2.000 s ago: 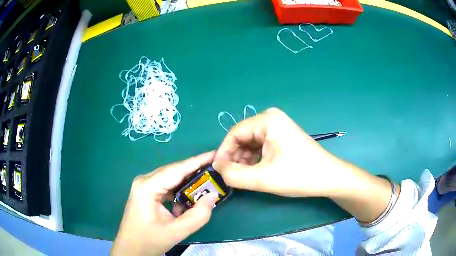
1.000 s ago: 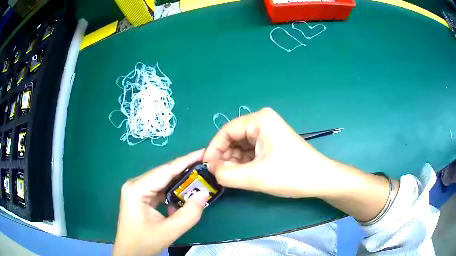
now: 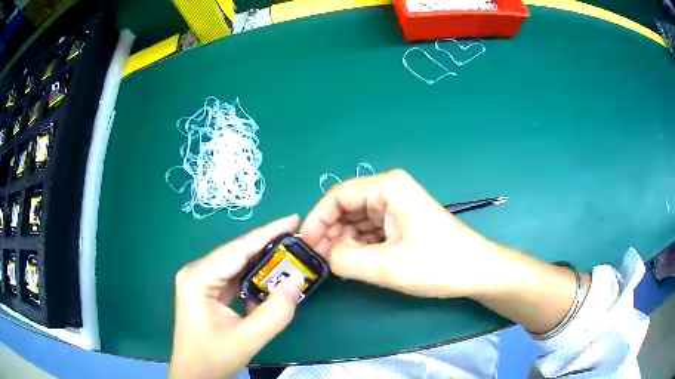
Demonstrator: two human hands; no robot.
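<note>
A black watch housing [image 3: 317, 260] with a yellow-orange border around a pale battery [image 3: 278, 277] is held face up over the green mat. My left hand [image 3: 229, 300] grips it, with the thumb on the battery and fingers along the far-left edge. My right hand [image 3: 400, 237] has its thumb and bent fingers at the housing's upper right corner; whether it pinches a thin ring there is too small to tell. A tangled pile of sealing rings [image 3: 224, 159] lies at left. Part of a loose ring [image 3: 330, 180] shows just beyond my right hand.
Dark tweezers [image 3: 477, 203] lie right of my right hand, partly hidden by it. A black foam tray [image 3: 66, 185] holding housings stands at left. A red bin [image 3: 465, 22] with white parts is at the far side, loose rings [image 3: 429, 65] before it. A yellow post [image 3: 206, 21] stands behind.
The housing and my left hand have shifted slightly left and up. My right hand's fingertips have moved slightly left along with the housing and stay at its upper right corner.
</note>
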